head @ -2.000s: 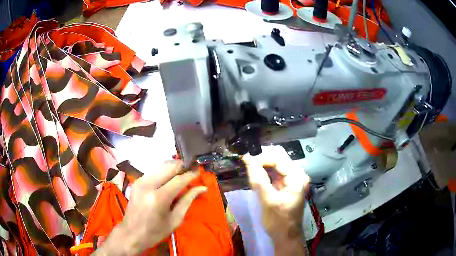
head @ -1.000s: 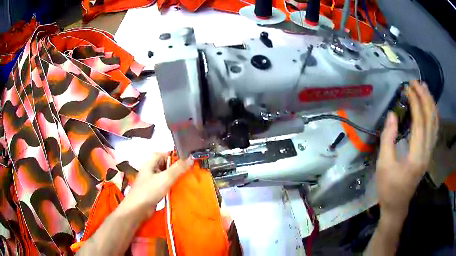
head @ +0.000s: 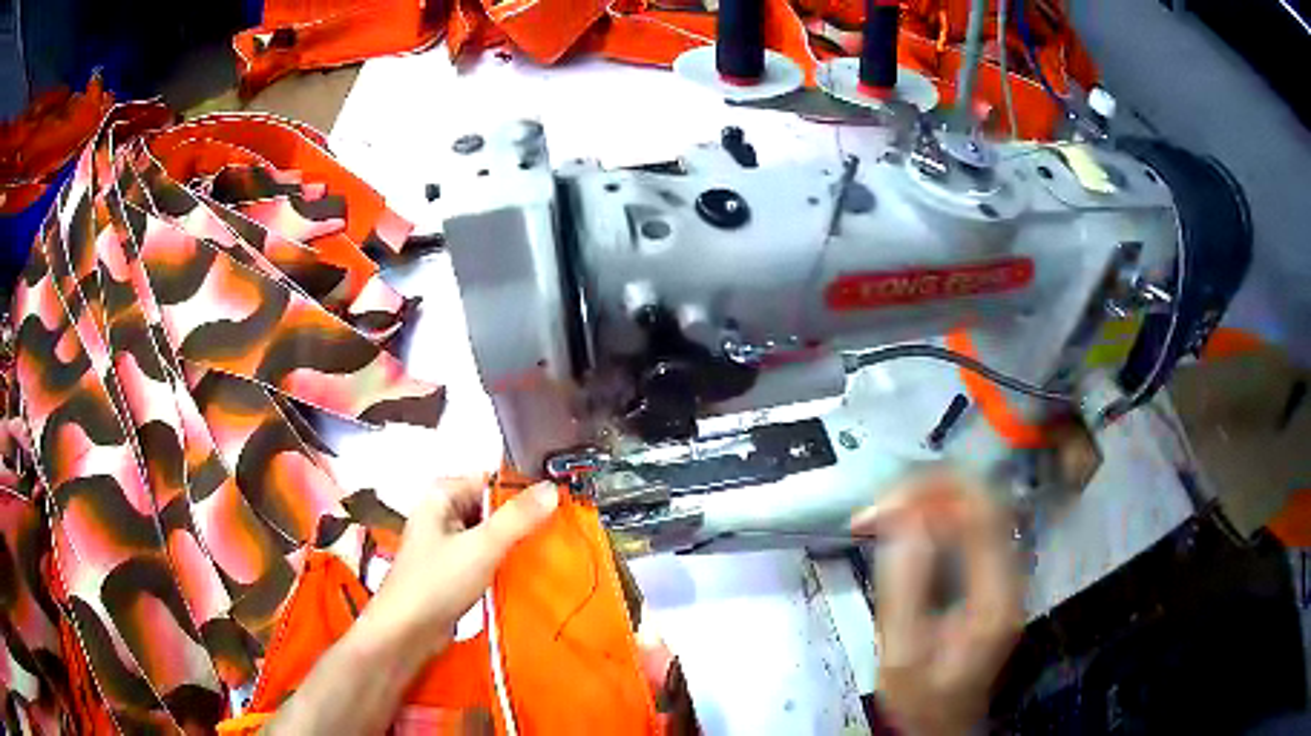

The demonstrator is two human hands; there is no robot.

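Observation:
An orange fabric band with a white edging hangs from under the head of the sewing machine. Its top end is at the presser foot area, whose details are hidden or blurred. My left hand pinches the band near its top left edge, thumb on top. A loose dark thread lies on the band. My right hand is strongly blurred, in front of the cylinder arm, to the right of the band. I cannot tell whether it holds anything.
A heap of wave-patterned panels lies left of the machine. Orange pieces lie behind it. Thread cones stand at the back. The handwheel is at the far right. The white tabletop shows below the arm.
My right hand has moved from the handwheel side left and down to the front of the cylinder arm. My left hand stays on the orange band. The view has shifted slightly.

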